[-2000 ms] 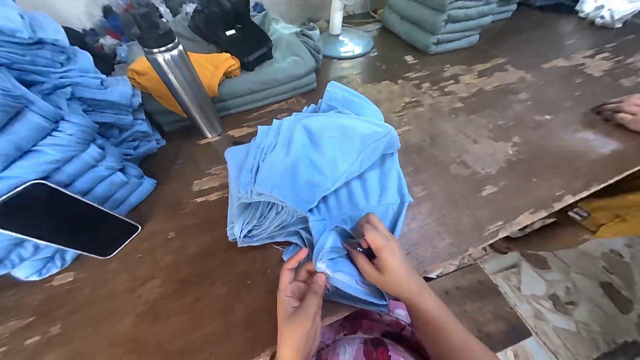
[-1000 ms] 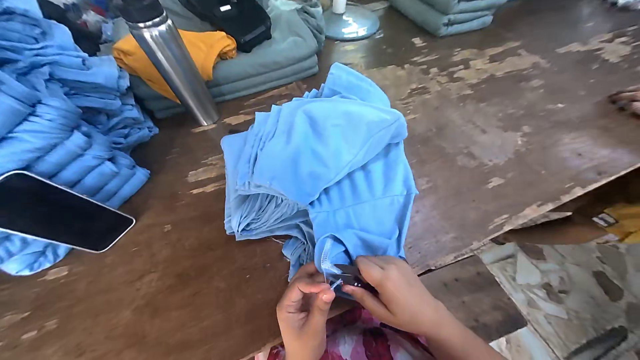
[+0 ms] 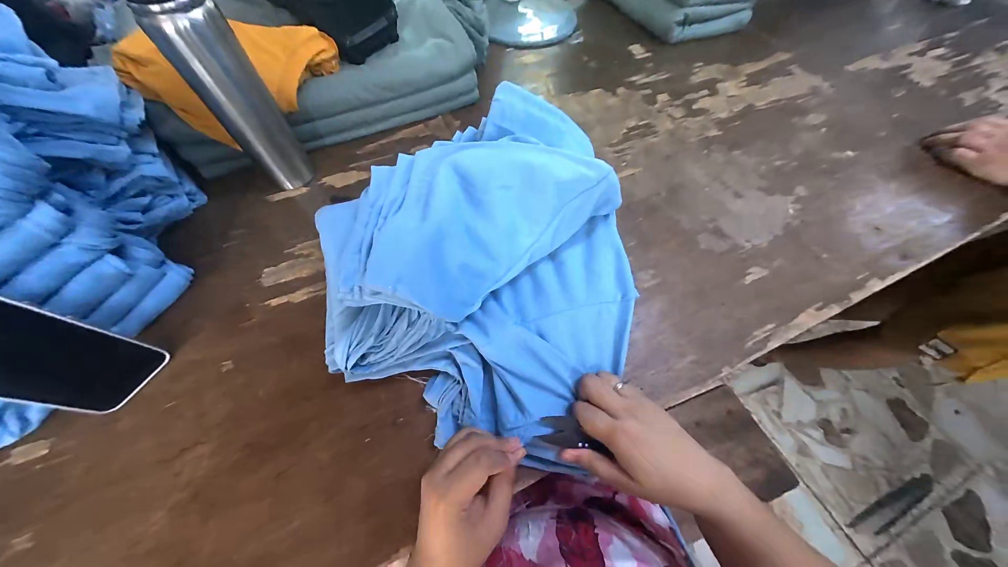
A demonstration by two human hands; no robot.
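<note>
A stack of light blue knit garments (image 3: pixel 472 228) lies on the worn wooden table, its lower end at the front edge. My left hand (image 3: pixel 471 480) pinches the hem of the top garment between thumb and fingers. Just right of it, my right hand (image 3: pixel 630 441) holds small dark thread snips (image 3: pixel 571 435), whose blades point left over the fabric near the hem. The palm hides the rest of the snips. A ring is on one finger of my right hand.
A steel bottle (image 3: pixel 228 94) leans by folded grey-green cloth (image 3: pixel 394 98) and an orange cloth (image 3: pixel 276 59). Blue garments (image 3: pixel 71 197) and a phone (image 3: pixel 71 358) are at left. Another person's hand (image 3: pixel 972 150) rests on the table (image 3: pixel 732 197) at right.
My hands were close together at the hem with the snips between them; now my right hand and the snips are a little apart from the left. The garment's lower part lies flatter.
</note>
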